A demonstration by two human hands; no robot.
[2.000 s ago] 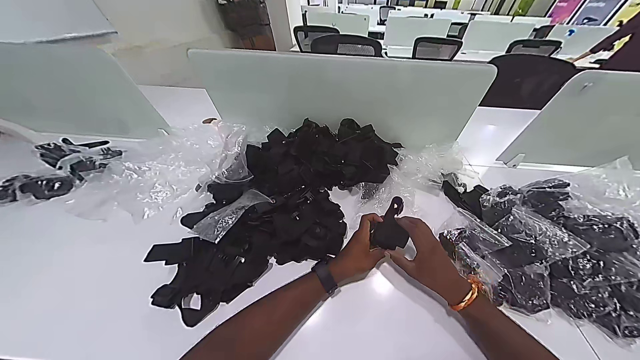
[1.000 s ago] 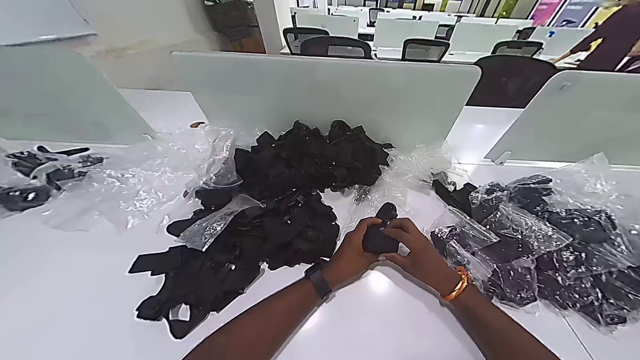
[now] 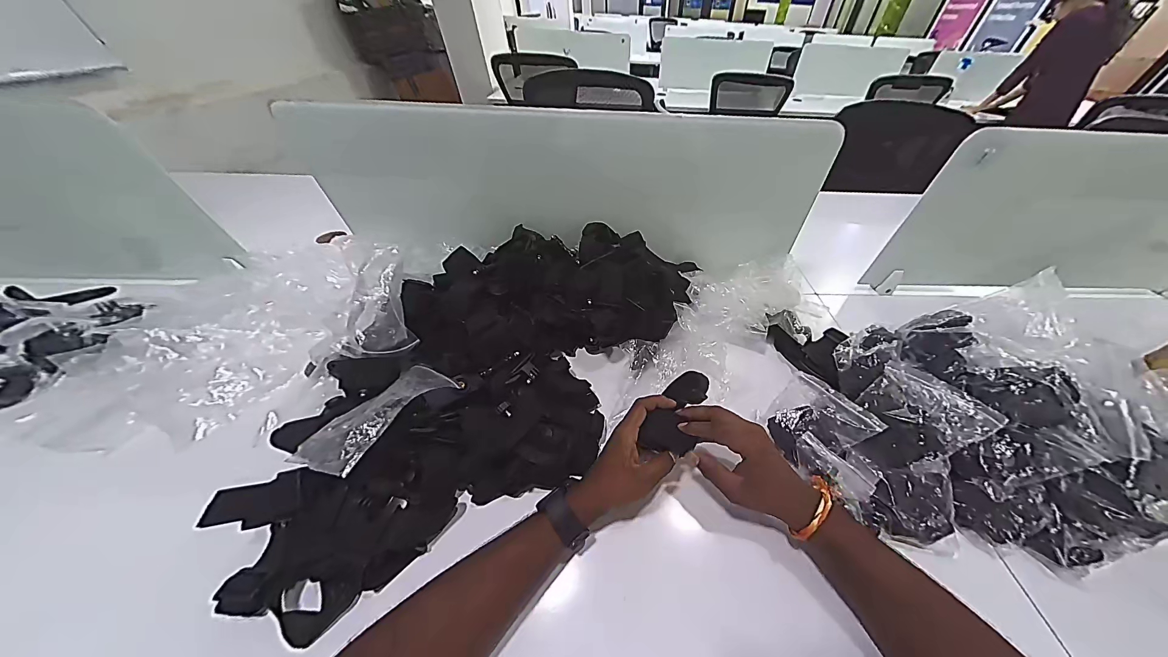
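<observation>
Between my two hands is a black fabric item point(image 3: 668, 429), folded compactly, with a rounded end sticking up past my fingers. My left hand point(image 3: 630, 461) grips its left side, thumb below. The fingers of my right hand point(image 3: 744, 456) press on its right side. Left of my hands lies a loose heap of black fabric straps point(image 3: 511, 429), which runs back to a taller black pile point(image 3: 547, 292). Clear plastic bags with black items inside point(image 3: 985, 438) are heaped to the right. What exactly the held item is, I cannot tell.
Crumpled clear plastic bags point(image 3: 210, 356) spread over the left of the white table point(image 3: 693, 584), with more black items point(image 3: 55, 342) at the far left. A frosted partition point(image 3: 566, 173) stands behind the piles. Beyond it are office chairs point(image 3: 589, 89) and a person point(image 3: 1063, 64) at the upper right.
Two seconds ago a loop stood up from the held black item; now its top is a rounded, compact end. Both hands have stayed on it. The person at the upper right shows more fully.
</observation>
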